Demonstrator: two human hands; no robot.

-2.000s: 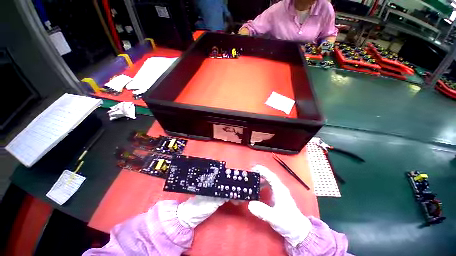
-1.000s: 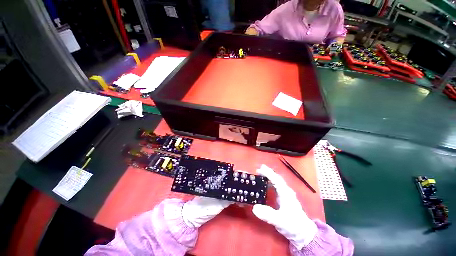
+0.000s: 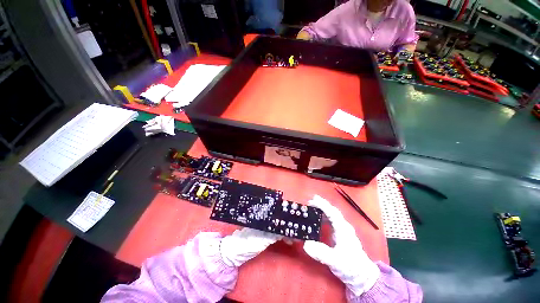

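A black circuit board [image 3: 266, 210] is held over the red mat [image 3: 260, 278], solder side up, with silvery joints thickest at its right end. My left hand [image 3: 247, 245], in a white glove, holds it from below at the near edge; its fingertips are hidden under the board. My right hand [image 3: 340, 245], also white-gloved, holds the right end between thumb and fingers. Two waiting boards, a nearer one [image 3: 198, 190] and a farther one [image 3: 207, 167], lie component side up at the mat's left edge.
A black tote [image 3: 248, 140] stands beyond the mat, with a board [image 3: 279, 61] and a paper slip [image 3: 346, 122] inside. Tweezers [image 3: 356, 206], cutters [image 3: 408, 198] and a dotted sheet [image 3: 395, 207] lie right. Another board [image 3: 515, 244] lies far right. A person [image 3: 370, 26] is across.
The whole view has shifted, so the bench and tote appear slightly farther right. The board stays in both hands, solder side up, with little change in tilt.
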